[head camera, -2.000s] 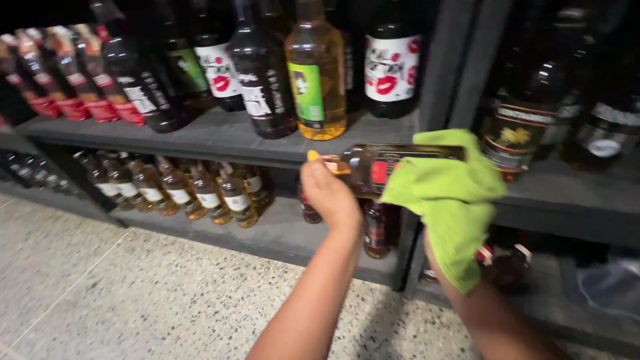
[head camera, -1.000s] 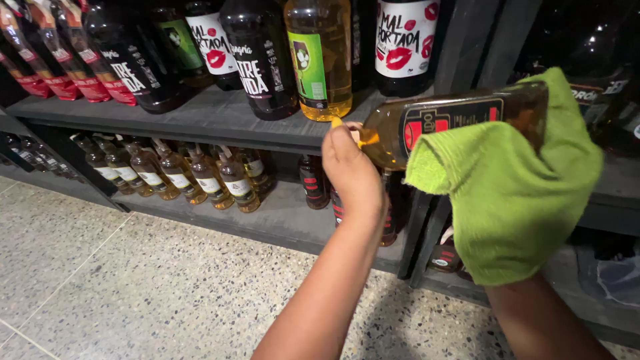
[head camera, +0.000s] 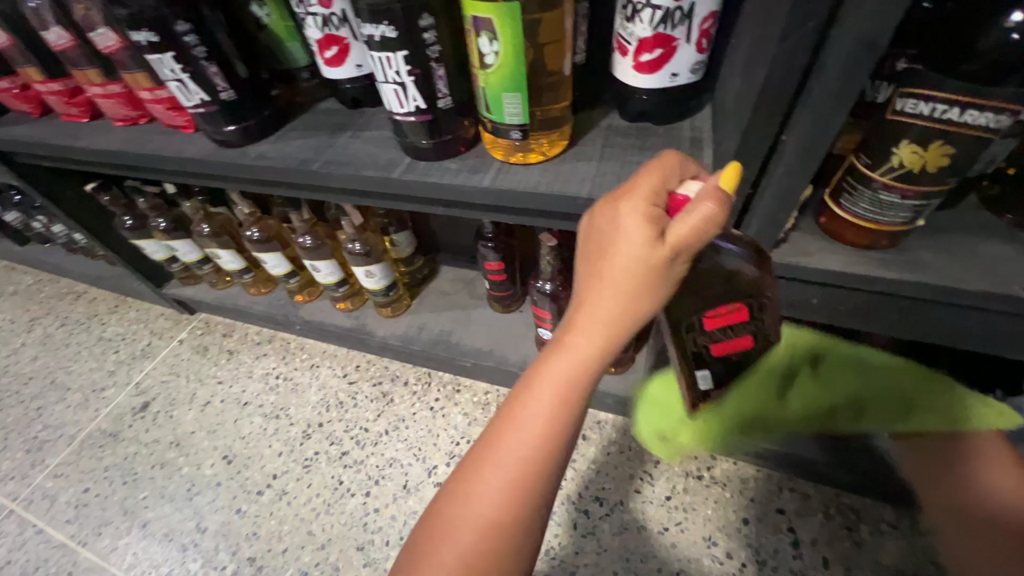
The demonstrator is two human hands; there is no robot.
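My left hand [head camera: 640,240] grips a dark glass liquor bottle [head camera: 724,328] by its neck, near the red cap. The bottle hangs upright with a slight tilt in front of the shelf, its red-marked label facing me. A green cloth [head camera: 800,392], blurred by motion, lies against the bottle's base and right side. My right hand is hidden under that cloth; only the blurred right forearm [head camera: 960,488] shows. Behind my left wrist, similar dark bottles with red labels [head camera: 548,292] stand on the lower shelf.
The black upper shelf [head camera: 360,164] holds large dark bottles [head camera: 416,80] and an amber bottle with a green label [head camera: 524,80]. Several white-labelled amber bottles [head camera: 320,264] stand below. A black upright [head camera: 824,104] divides the shelving; right of it stands another labelled bottle [head camera: 888,160]. The floor [head camera: 240,432] is speckled.
The bottle, held nearly sideways with the cloth around it one second ago, is now nearly upright. My right hand and the cloth have moved down to its base.
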